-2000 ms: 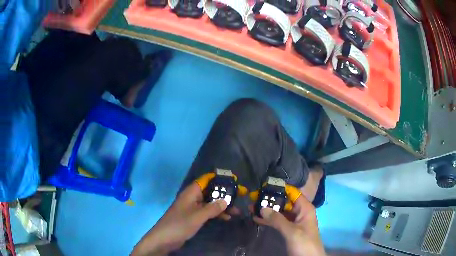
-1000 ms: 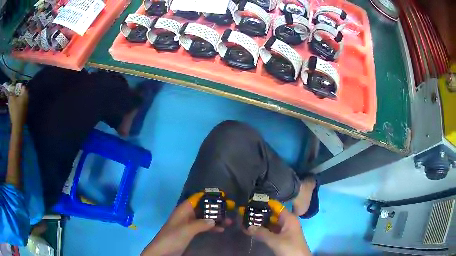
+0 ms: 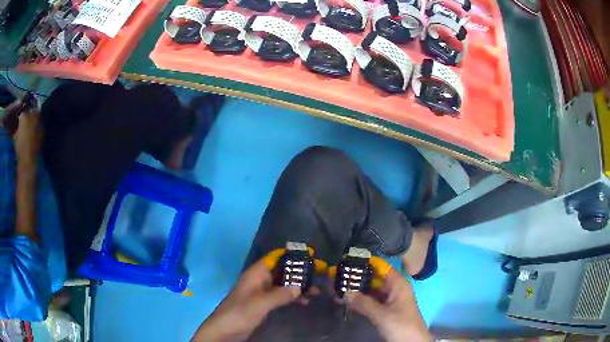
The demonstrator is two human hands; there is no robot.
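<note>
My left hand (image 3: pixel 257 297) holds a black smartwatch (image 3: pixel 295 268) upright over my lap, its thumb at the lower edge of the screen. My right hand (image 3: pixel 388 304) holds a second smartwatch (image 3: pixel 353 274) beside it, thumb also at the lower screen edge. Both screens show rows of white menu items on black. A short pale strap piece stands above each case. Yellow-orange covers show on fingertips at the sides of both watches. The two watches are close together but apart.
A salmon-pink foam tray (image 3: pixel 491 137) with rows of pale-strapped watches lies on the green bench (image 3: pixel 535 143). Another tray (image 3: pixel 100 72) at left bears a white printed sheet (image 3: pixel 110 15). A blue stool (image 3: pixel 175 230) and a co-worker's blue sleeve (image 3: pixel 30 267) are left; a grey-white machine (image 3: pixel 572 284) is right.
Both screens have gone from round white icons to rows of menu items. The hands stay in nearly the same place over the lap. The view has shifted, bringing the left tray and co-worker's arm in.
</note>
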